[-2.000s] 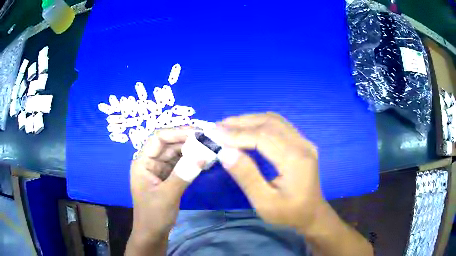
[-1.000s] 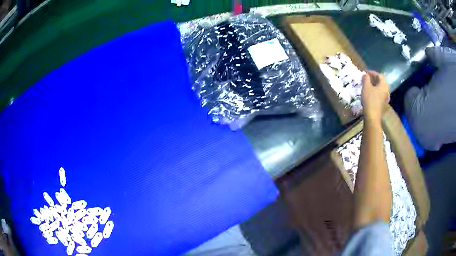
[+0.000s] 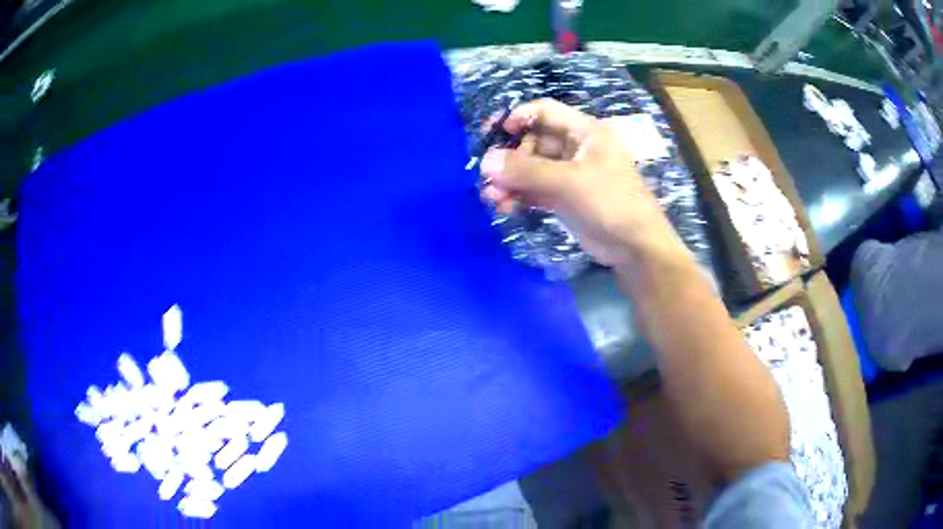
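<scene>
My right hand (image 3: 574, 170) is over the clear bag of dark pins with silver ends (image 3: 672, 191), near its left side. Its fingertips pinch a few thin dark pins (image 3: 504, 132); the view is blurred, so their number is unclear. My left hand (image 3: 23, 498) is cut off at the lower left edge, with a white thing (image 3: 12, 444) beside its fingers; its grip cannot be made out. A loose pile of white oval plates (image 3: 191, 429) lies on the lower left of the blue sheet (image 3: 352, 248).
Right of the bag is a shallow cardboard tray (image 3: 703, 103) with white pieces. A larger carton (image 3: 850, 403) full of white pieces stands below it. More white pieces (image 3: 838, 119) lie on the dark bench. Another person's grey sleeve (image 3: 905, 300) is at the right edge.
The view first swung to the right. My right hand left the white part, reached the cardboard tray, then moved left onto the pin bag, where its fingers closed on dark pins.
</scene>
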